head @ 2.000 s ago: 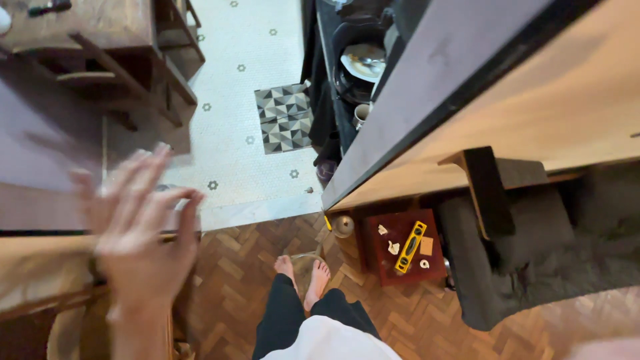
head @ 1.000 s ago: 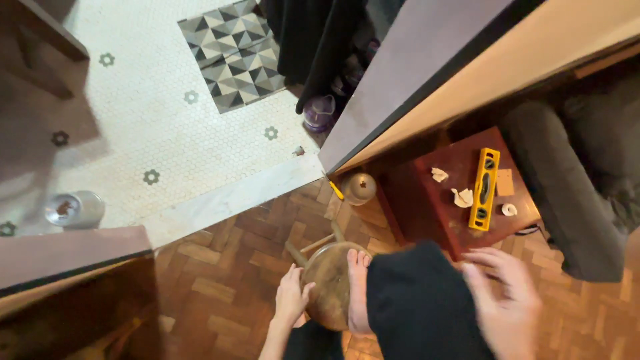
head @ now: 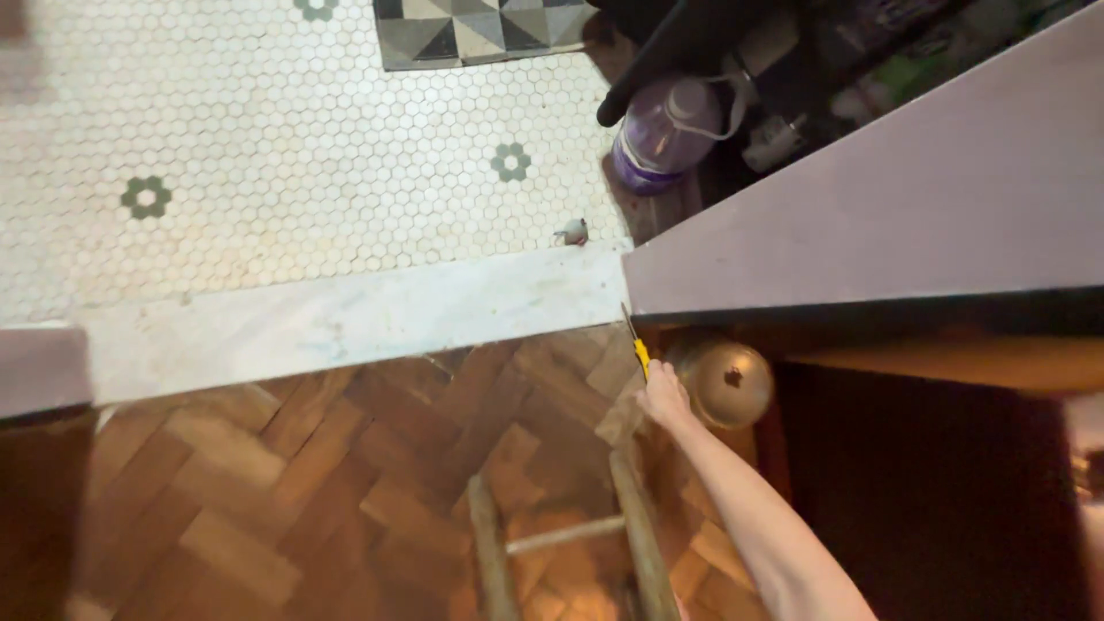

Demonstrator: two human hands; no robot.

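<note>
My right hand [head: 666, 397] reaches down from the lower right, its fingers closed on the yellow handle of a thin-bladed tool, perhaps a screwdriver [head: 641, 352]. The blade points up toward the corner where the white marble threshold [head: 362, 319] meets the wall end. Just right of the hand stands a round metal vessel [head: 735, 401]. Below it are the legs of a wooden stool [head: 642, 535] on the herringbone parquet floor [head: 233, 552]. My left hand is out of view.
A purple-tinted plastic jug [head: 664, 138] stands beyond the threshold at the wall's end. A small grey object [head: 573, 231] lies on the hexagonal tiles by the marble. A patterned mat [head: 483, 30] is at the top. A dark red surface [head: 923, 492] is at right.
My right hand has moved from beside my raised knee to the yellow-handled tool, which lay by the wall corner, and has taken hold of it. My left hand has left the stool seat and the view.
</note>
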